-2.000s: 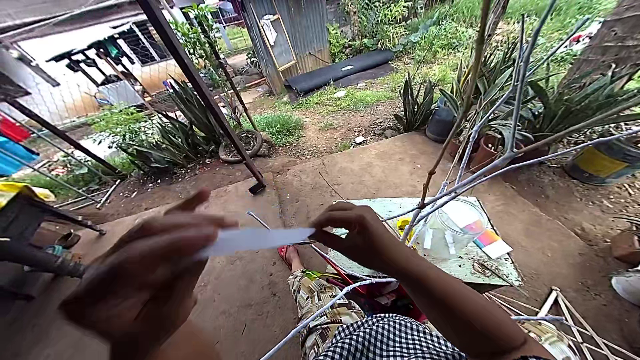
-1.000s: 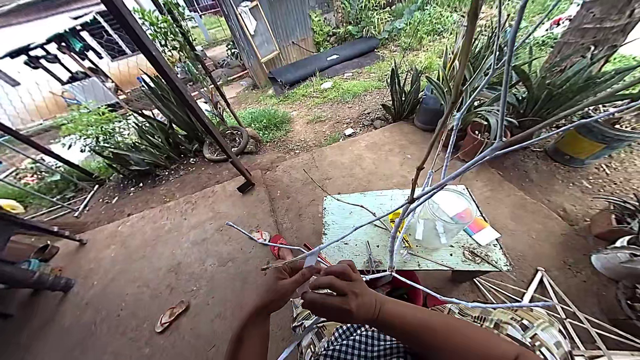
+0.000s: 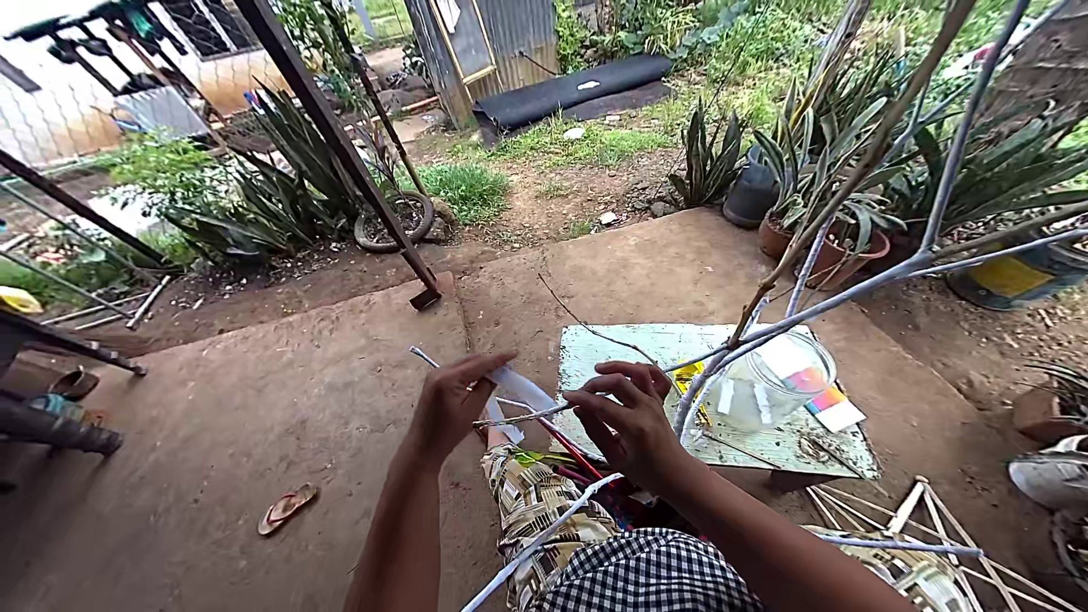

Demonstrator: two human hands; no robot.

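Observation:
My left hand point(image 3: 455, 404) pinches a strip of thin white paper point(image 3: 523, 388) between thumb and fingers. The strip slants down to the right, toward a thin twig point(image 3: 527, 417). My right hand point(image 3: 625, 416) grips this twig near where strip and twig meet. Other branches point(image 3: 816, 302), many wrapped in white, spread up and to the right from beside my right hand. Behind them, on a low, worn pale-green table point(image 3: 612, 340), are a clear glass jar point(image 3: 790, 365), a card with coloured patches point(image 3: 837, 410) and a yellow item point(image 3: 687, 378).
A sandal point(image 3: 287, 508) lies on the concrete floor at left. A dark post point(image 3: 340, 144) stands ahead. Thin sticks point(image 3: 935, 518) form a frame at lower right. Potted plants point(image 3: 837, 251) line the floor's edge at back right. A dark bench point(image 3: 59, 425) is at far left.
My hands were close together at the twig one second ago. Now my left hand is raised and farther left of the right, with the white strip stretched between them.

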